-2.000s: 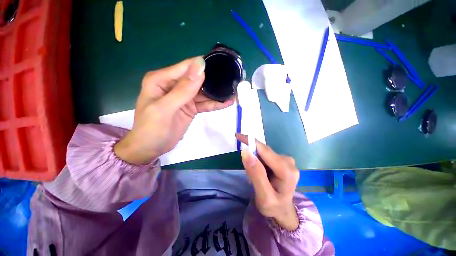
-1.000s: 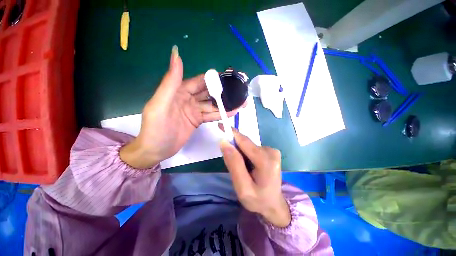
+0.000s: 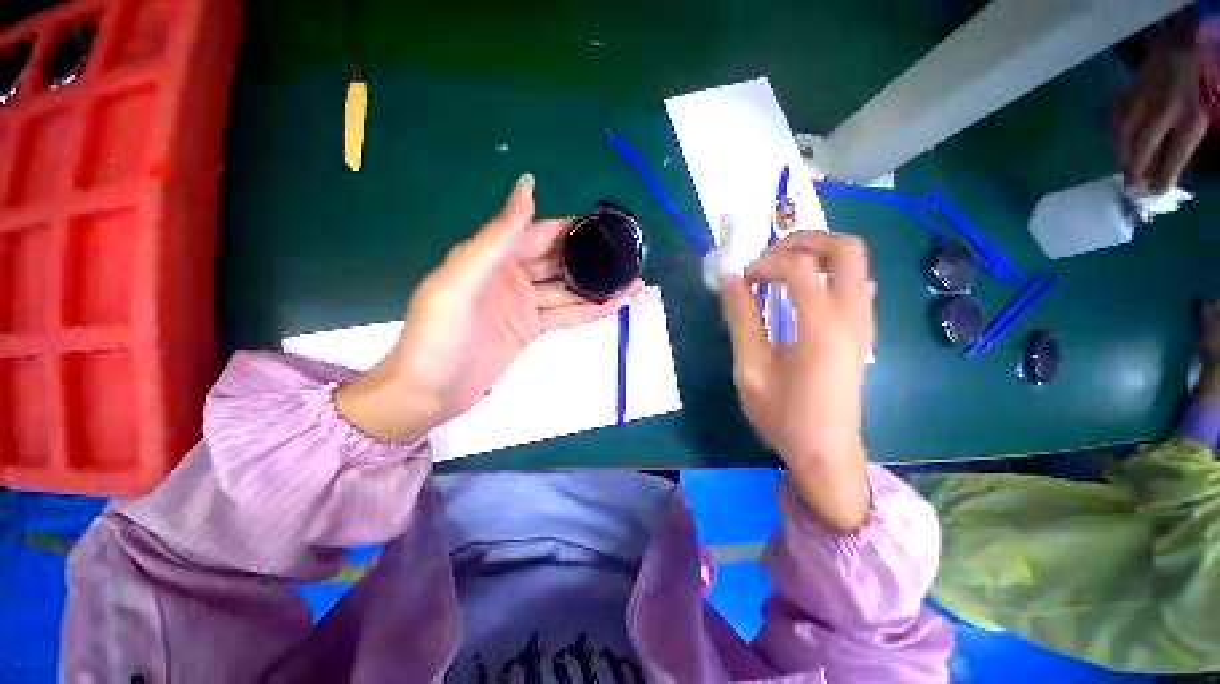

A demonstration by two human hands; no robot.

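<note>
A round black watch head [image 3: 605, 254] rests on the fingers of my left hand [image 3: 471, 321], palm up, thumb raised away from it. Its dark face points up. My right hand [image 3: 809, 341] is over the right paper sheet [image 3: 723, 134], thumb and fingertips on a crumpled white cloth [image 3: 724, 257], which is blurred. A blue and white blur shows beneath the hand; I cannot tell whether it is the white swab. A blue stick [image 3: 624, 368] lies on the left paper sheet [image 3: 535, 394].
A red tray [image 3: 100, 281] stands at left, a yellow-handled tool [image 3: 355, 126] at upper left. At right are a pale post [image 3: 977, 87], blue sticks [image 3: 970, 234] and three black watch heads [image 3: 959, 318]. Another person's hand [image 3: 1161, 127] is on a white bottle [image 3: 1081, 218].
My right hand has moved right, from the watch head to the cloth; the white swab no longer shows clearly. My left hand still holds the watch head. Another person's hand has come onto the bottle.
</note>
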